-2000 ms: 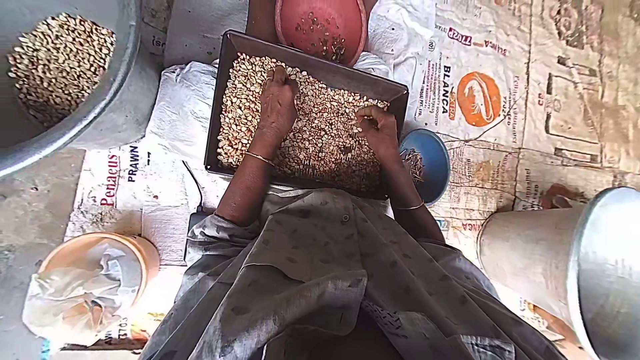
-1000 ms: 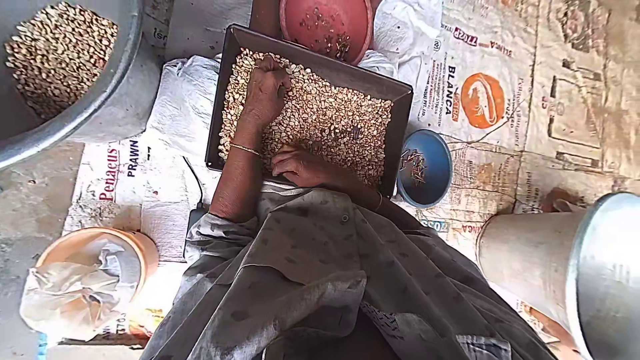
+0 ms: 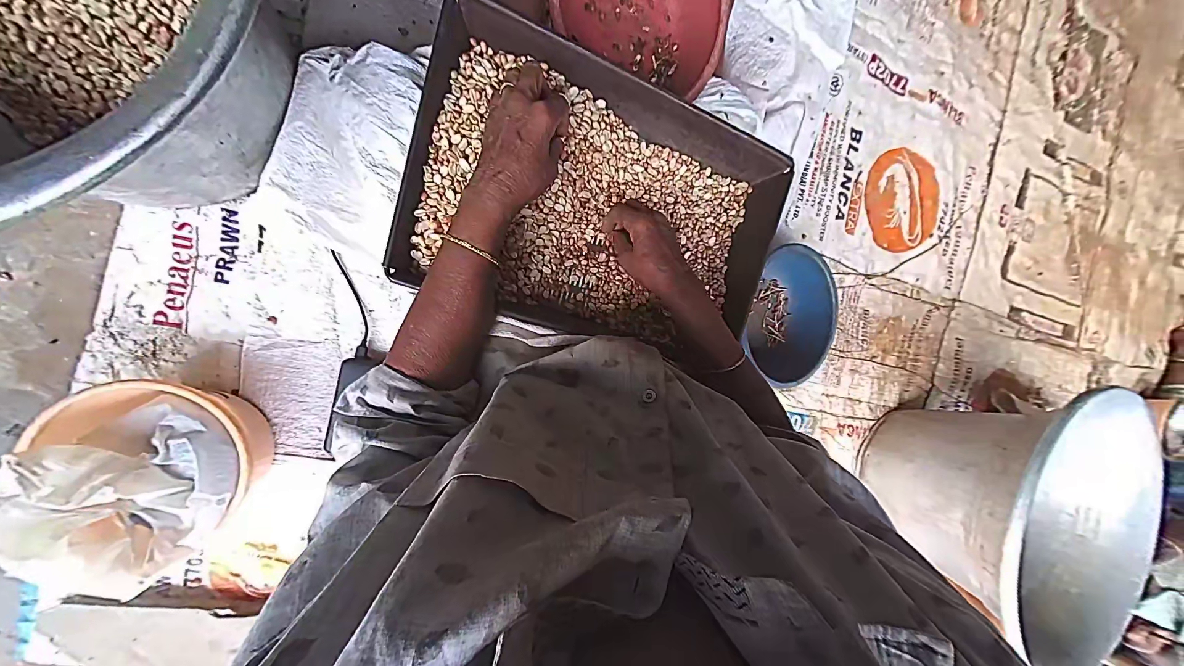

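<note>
A dark rectangular tray point(image 3: 758, 176) lies tilted in front of my body, filled with a layer of pale and reddish-brown shelled nuts or kernels point(image 3: 601, 157). My left hand point(image 3: 525, 139), with a thin bangle at its wrist, is on the kernels at the tray's upper left, fingers bent. Over the kernels right of the middle is my right hand point(image 3: 647, 245), its fingers curled. Whether either hand holds a kernel cannot be made out. Just right of the tray stands a blue bowl point(image 3: 794, 314) with small dark bits. Beyond the far rim, a red bowl point(image 3: 684, 46) holds dark scraps.
A large metal tub point(image 3: 222, 120) with more kernels stands at the upper left. An orange bucket point(image 3: 250, 435) with plastic bags is at the lower left. A metal vessel point(image 3: 962, 472) stands at the right. Printed sacks point(image 3: 888, 305) cover the floor.
My right hand has moved from beside my left hand, near the tray's near edge, out to the right over the kernels. My left hand stays at the tray's upper left.
</note>
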